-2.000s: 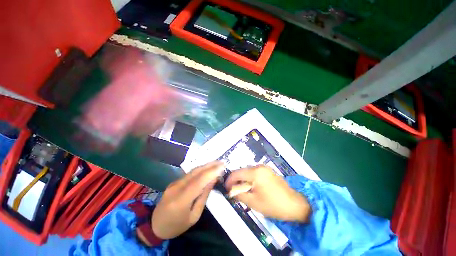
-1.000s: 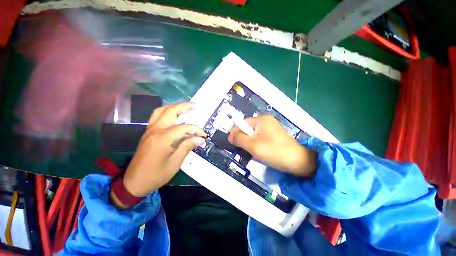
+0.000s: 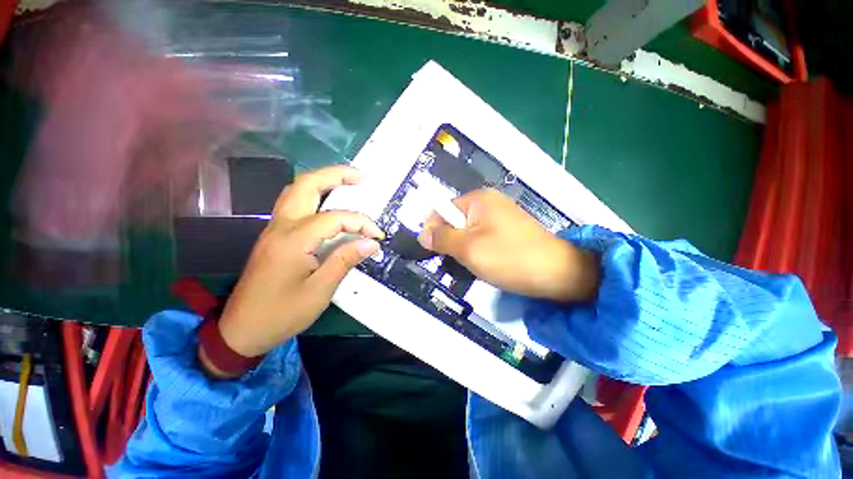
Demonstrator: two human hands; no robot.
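An open tablet unit [image 3: 440, 290] with a dark board and silvery shields lies in a white tray [image 3: 552, 187], tilted at the bench's near edge. My right hand [image 3: 505, 245] is over the tablet, closed on a pale stick [image 3: 450, 211] whose tip is over the white shield area. My left hand [image 3: 297, 260], with a dark red wristband, lies at the tray's left edge. Its thumb and forefinger nearly meet at the tablet's edge; whether they hold a small piece cannot be seen. Black adhesive pad sheets [image 3: 260, 185] lie on the bench left of the tray.
Red trays stand stacked at the right [image 3: 790, 196] and at the lower left [image 3: 103, 365]. A tablet sits among the lower-left trays. A chipped whitish edge strip [image 3: 449, 14] and a grey metal post [image 3: 636, 26] are at the back. Clear film [image 3: 234, 75] lies at the left.
The view has shifted down, then slightly up, over the bench. My hands have parted from close together; my left hand is now at the tray's left edge and my right hand over the tablet's middle.
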